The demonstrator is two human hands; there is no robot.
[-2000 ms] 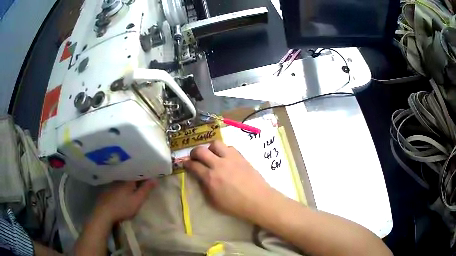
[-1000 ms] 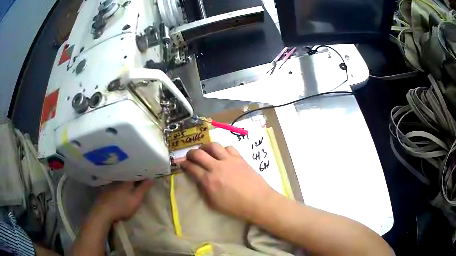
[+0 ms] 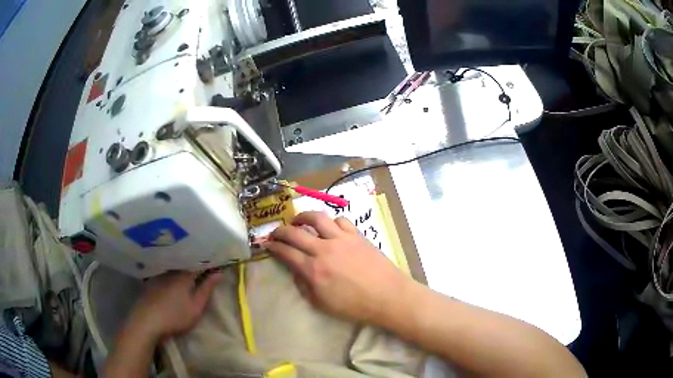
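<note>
The beige bag body (image 3: 295, 325) lies under the sewing head (image 3: 170, 214), with a yellow binding tape (image 3: 245, 306) running down it. My right hand (image 3: 336, 269) is palm down on the bag's upper edge, fingertips beside the amber pattern clamp frame (image 3: 269, 209), holding the cloth. My left hand (image 3: 173, 303) holds the bag edge down left of it, thumb spread, fingertips partly hidden under the head. A pink-red stick (image 3: 321, 196) points right from the clamp. The white template (image 3: 361, 214) with handwriting is partly covered by my right hand.
A black cord (image 3: 435, 151) crosses the metal table (image 3: 487, 221). Pinkish-looking snips (image 3: 406, 91) lie near the dark control screen (image 3: 487, 33). Beige straps (image 3: 620, 177) are heaped at right, and more beige cloth (image 3: 22, 258) hangs at left.
The clamp, template, pink-red stick and bag with its yellow tape have shifted left. Both hands stay in nearly the same place on the cloth.
</note>
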